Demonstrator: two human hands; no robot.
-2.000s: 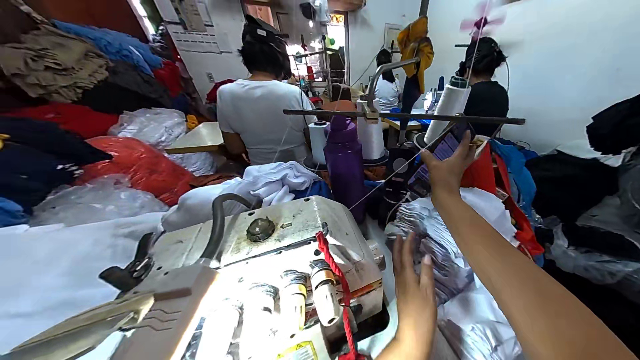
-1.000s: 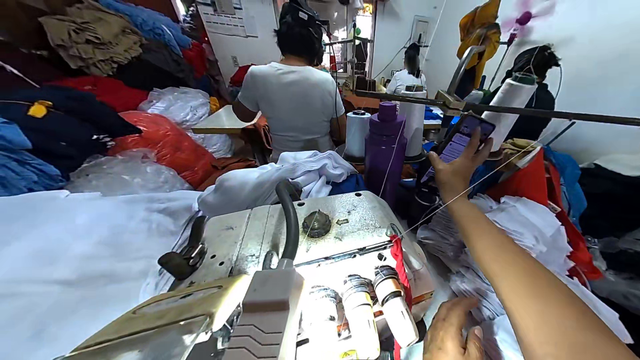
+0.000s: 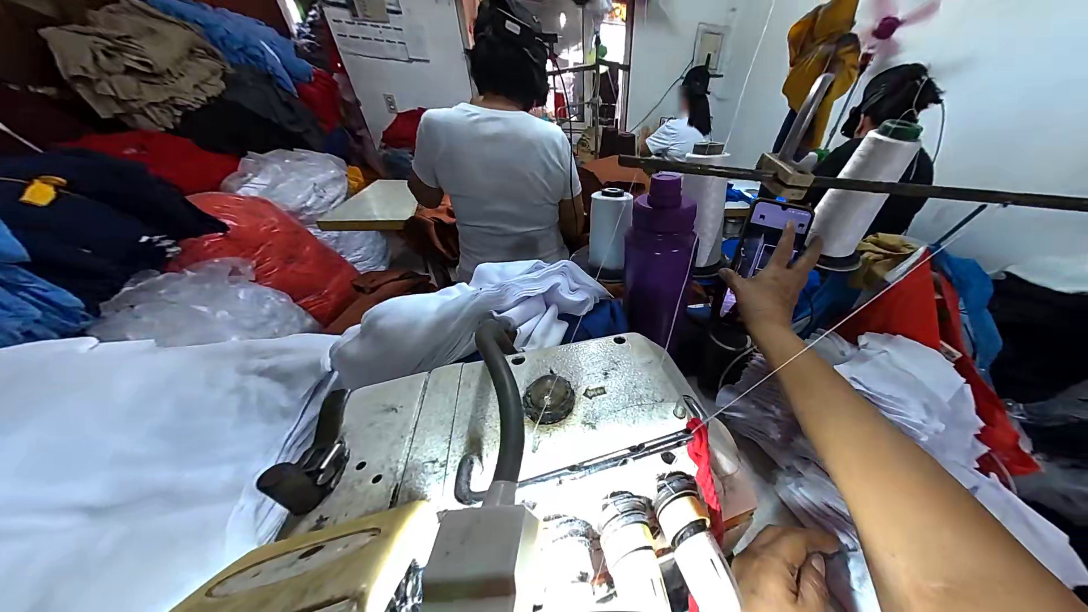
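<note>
An industrial sewing machine, seemingly an overlock, fills the lower middle, with thread tension knobs at its front and a red cord at its right end. My left hand rests low beside that end, fingers curled, by stacked white fabric pieces; whether it grips any is hidden. My right hand reaches up, fingers spread over a lit smartphone that stands upright beyond the machine. A purple bottle and white thread cones stand around the phone. White fabric spreads left of the machine.
A dark thread stand bar crosses above the phone, with thread running down to the machine. Ahead sits a person in a white shirt; others sit farther back. Garment heaps and red plastic bags lie left. White fabric piles lie right.
My right hand has stayed up by the phone, its fingers now over the screen. My left hand, earlier raised with fingers extended, is lower and curled. The view has shifted.
</note>
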